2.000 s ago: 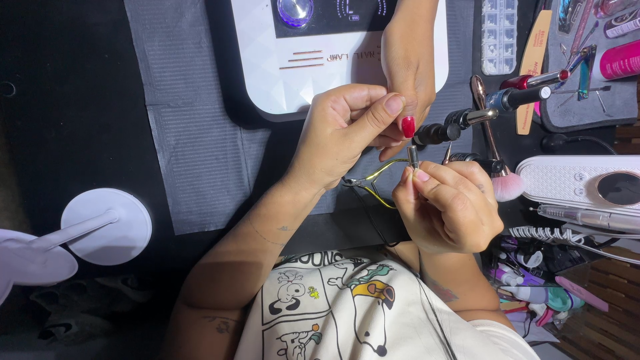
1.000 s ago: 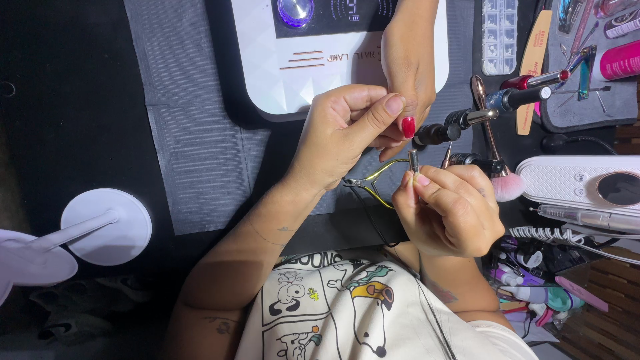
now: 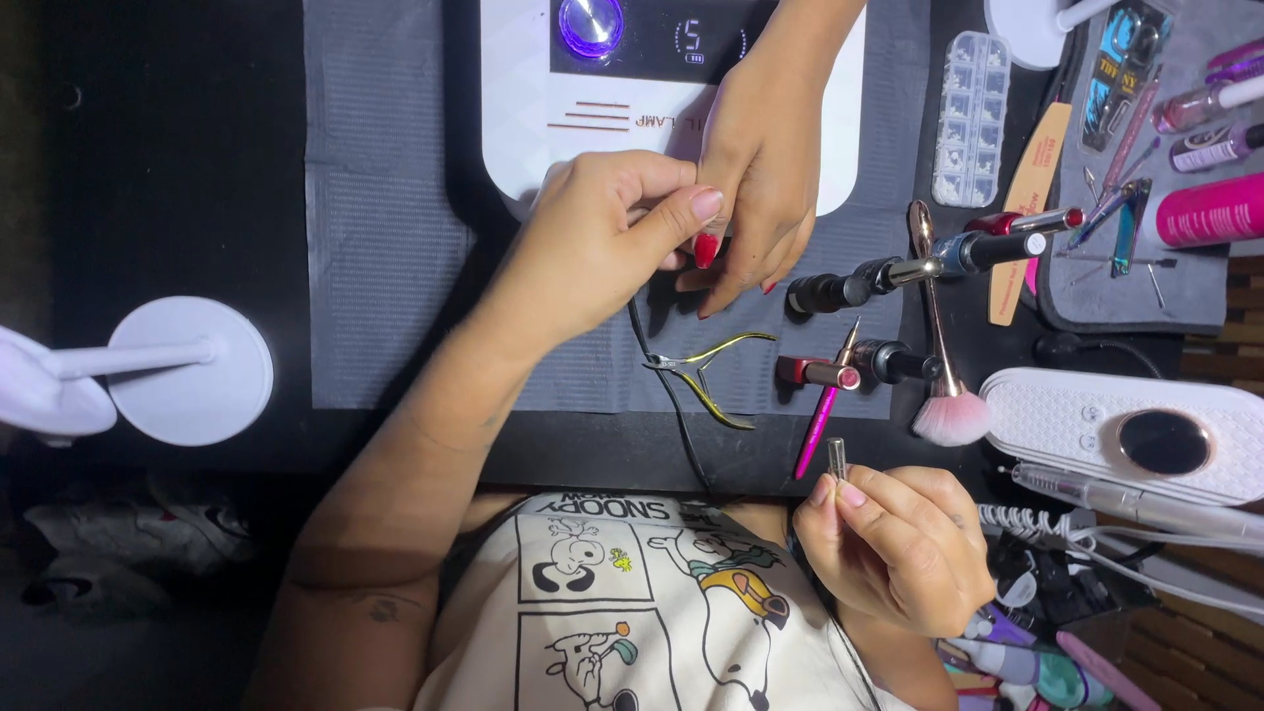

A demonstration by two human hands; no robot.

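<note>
My left hand (image 3: 583, 242) pinches a finger of another person's hand (image 3: 765, 158), just above its glossy red nail (image 3: 706, 250). That hand rests palm down, reaching over the front edge of the white nail lamp (image 3: 839, 178). My right hand (image 3: 894, 543) is near the table's front edge, apart from that hand. Its thumb and fingers grip a short silvery cylindrical tool (image 3: 837, 459), one end pointing up; the other end is hidden in the fingers. Gold-handled cuticle nippers (image 3: 701, 370) lie between my hands, beside a pen-like brush with a magenta handle (image 3: 818, 434).
Polish bottles (image 3: 828, 293) stand right of the held hand. A pink fluffy brush (image 3: 951, 418), a nail file (image 3: 1032, 217), a case of small gems (image 3: 973, 118) and a white nail drill unit (image 3: 1126, 425) lie farther right. A black cable (image 3: 676, 415) crosses the table's front edge.
My right hand has moved back toward my body with the silvery tool, away from the red nail. My left hand keeps its hold on the finger.
</note>
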